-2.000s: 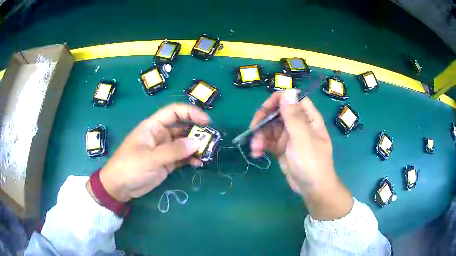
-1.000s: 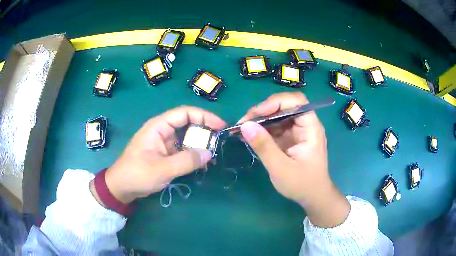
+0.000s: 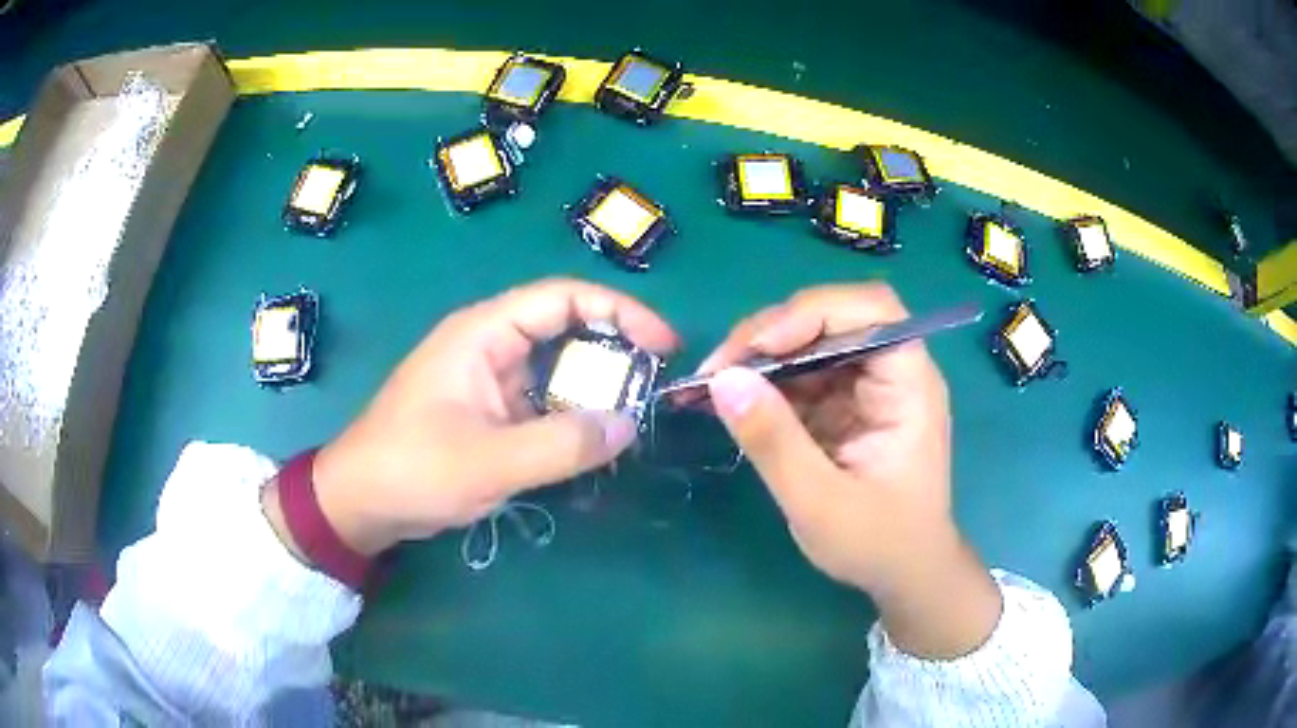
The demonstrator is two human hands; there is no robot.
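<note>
My left hand (image 3: 470,413) holds a small smartwatch unit (image 3: 590,374) with a black frame and a pale square face, thumb on its lower edge and fingers around its top. My right hand (image 3: 839,434) grips dark, slim tweezers (image 3: 854,341), whose tip touches or nearly touches the right edge of the unit. The exact contact at the tip is too small to tell. A thin pale wire loop (image 3: 508,533) lies on the mat below my left hand. Faint thin strands show below the unit.
Several similar units (image 3: 623,216) lie on the green mat (image 3: 683,612) beyond my hands and to the right, one (image 3: 283,339) at the left. A yellow tape line (image 3: 356,71) crosses behind them. A cardboard tray (image 3: 142,285) with whitish clear contents stands at far left.
The unit has turned in my left hand since the oldest frame. The tweezers came in from away on the right to its right edge. The mat's units appear shifted as the view moved.
</note>
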